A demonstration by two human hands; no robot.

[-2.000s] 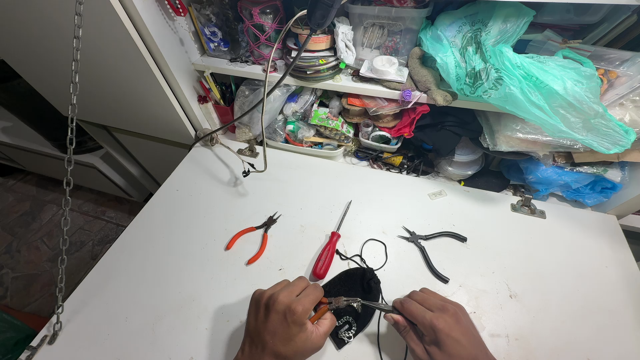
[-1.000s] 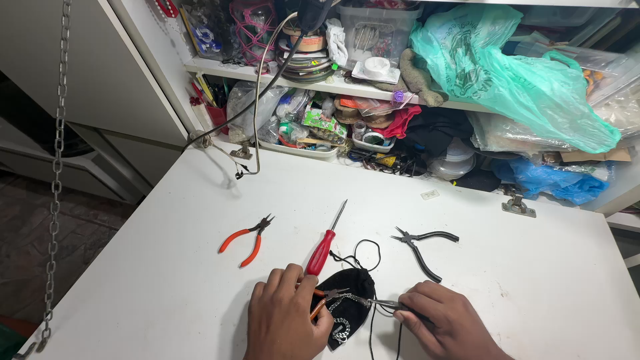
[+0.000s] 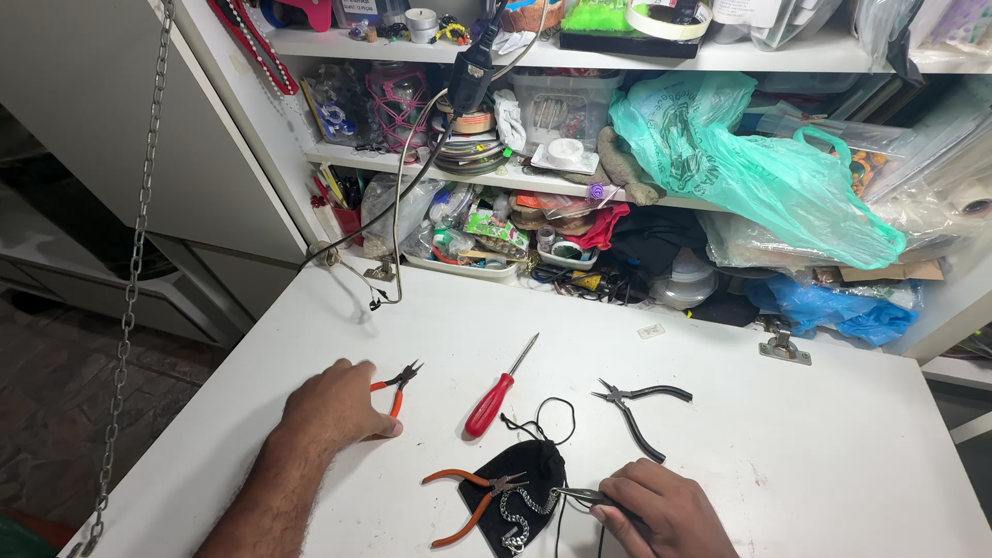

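My left hand (image 3: pixel 345 407) is at the red-handled pliers (image 3: pixel 400 385) on the white board, its fingers around the handles. In my right hand (image 3: pixel 659 508) are dark-handled pliers (image 3: pixel 581 494), whose tips touch the end of a silver chain (image 3: pixel 515 508). The chain lies curved on a black drawstring pouch (image 3: pixel 542 461). Orange-handled pliers (image 3: pixel 492 487) lie spread, their jaws over the pouch. A red-handled screwdriver (image 3: pixel 490 404) rests above the pouch, and black-handled pliers (image 3: pixel 632 403) lie spread to its right.
Behind the white board (image 3: pixel 434 325) stand shelves (image 3: pixel 542 182) crowded with bags, boxes and wire coils. A cable (image 3: pixel 399 225) hangs down to the board's back left. A metal chain (image 3: pixel 132 287) hangs at the left, and a metal hinge (image 3: pixel 784 349) sits at the back right.
My left hand has let go of the orange-handled pliers, now lying on the pouch, and moved left to the red-handled pliers. My right hand still holds its pliers by the silver chain.
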